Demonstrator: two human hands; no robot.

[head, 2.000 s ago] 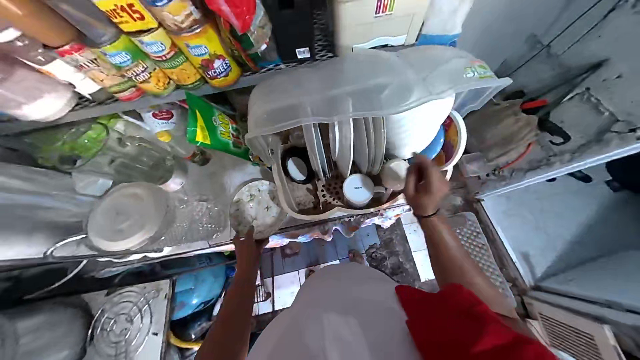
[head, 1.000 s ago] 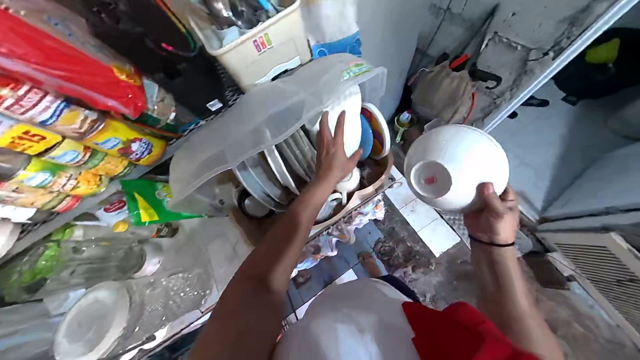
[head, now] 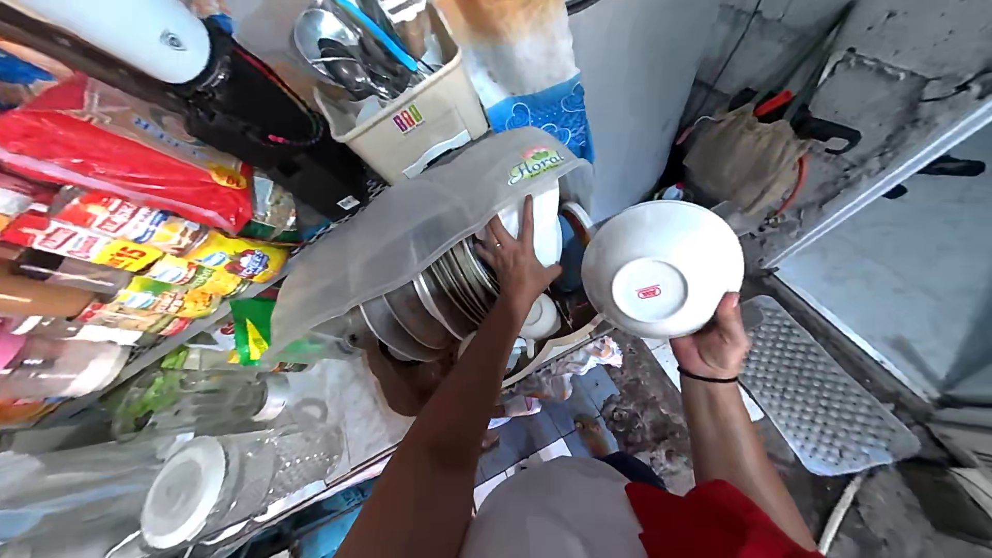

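My right hand [head: 717, 341] grips the rim of a white bowl [head: 659, 248], its base turned toward me, to the right of a dish rack [head: 562, 341]. Inside the rack my left hand [head: 515, 260] has its fingers spread against another white dish [head: 542, 225]; whether it grips it I cannot tell. Plates [head: 453, 283] stand on edge to the left of that hand. A white cup [head: 540, 318] lies below it. The raised translucent lid [head: 403, 232] of the rack leans behind the dishes. A blue dish [head: 573, 248] shows between the white dish and the held bowl.
A cream utensil holder [head: 411, 132] with spoons stands behind the lid. Packets and cans [head: 163, 271] fill the shelf at left. Glass jars and a lidded container [head: 184, 492] are at lower left. A textured mat [head: 825, 387] lies on the floor at right.
The white bowl, in the rack two seconds ago, is out in my right hand. My left hand has come from the counter's left side into the rack. The view has turned markedly.
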